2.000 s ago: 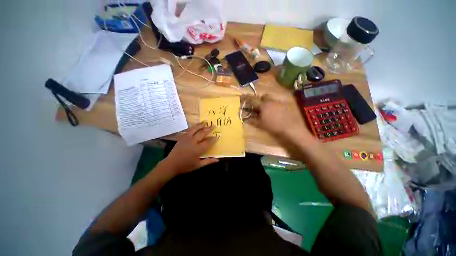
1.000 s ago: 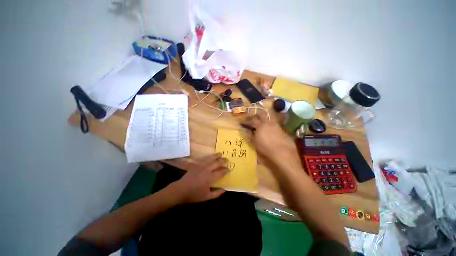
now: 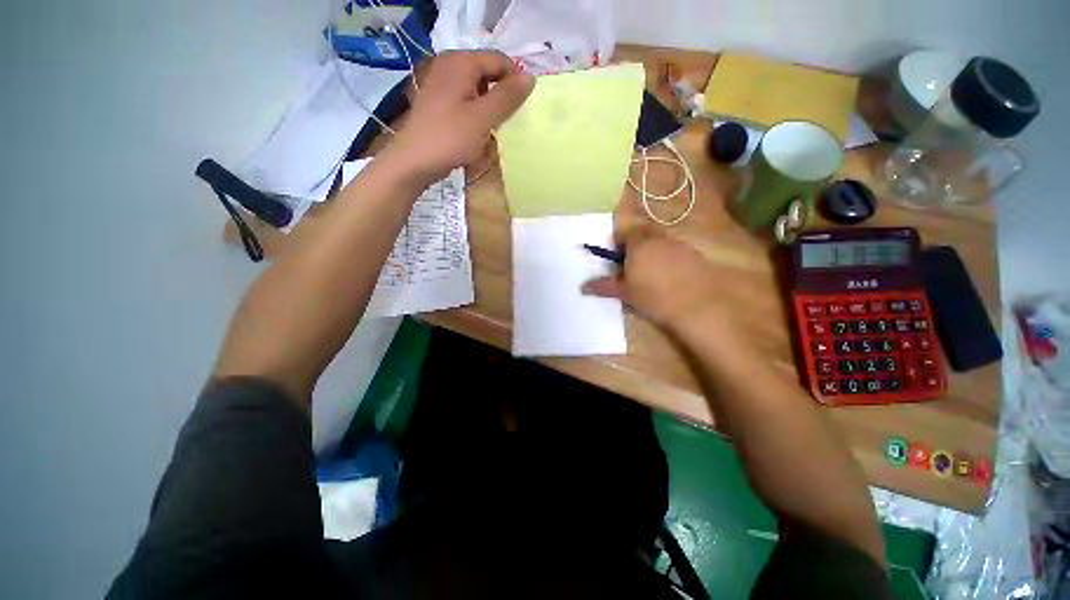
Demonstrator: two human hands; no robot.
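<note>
The receipt book (image 3: 568,287) lies open on the desk, its white page flat and its pale yellow cover (image 3: 569,141) lifted up towards the back. My left hand (image 3: 464,106) holds the cover at its upper left corner. My right hand (image 3: 669,279) is over the right edge of the white page with a dark pen (image 3: 603,252) between its fingers, the pen pointing left. The packing list (image 3: 428,252) lies left of the book, partly hidden under my left forearm.
The red calculator (image 3: 868,316), a black smartphone (image 3: 960,307), a green mug (image 3: 789,176) and a glass jar (image 3: 956,147) stand or lie on the right. A yellow pad (image 3: 780,94) and a plastic bag (image 3: 552,29) are at the back. A black stick with a strap (image 3: 243,193) lies far left.
The book's yellow cover has been opened away from me, showing the white page. My left hand has moved from the cover's front to its far corner. The view has shifted.
</note>
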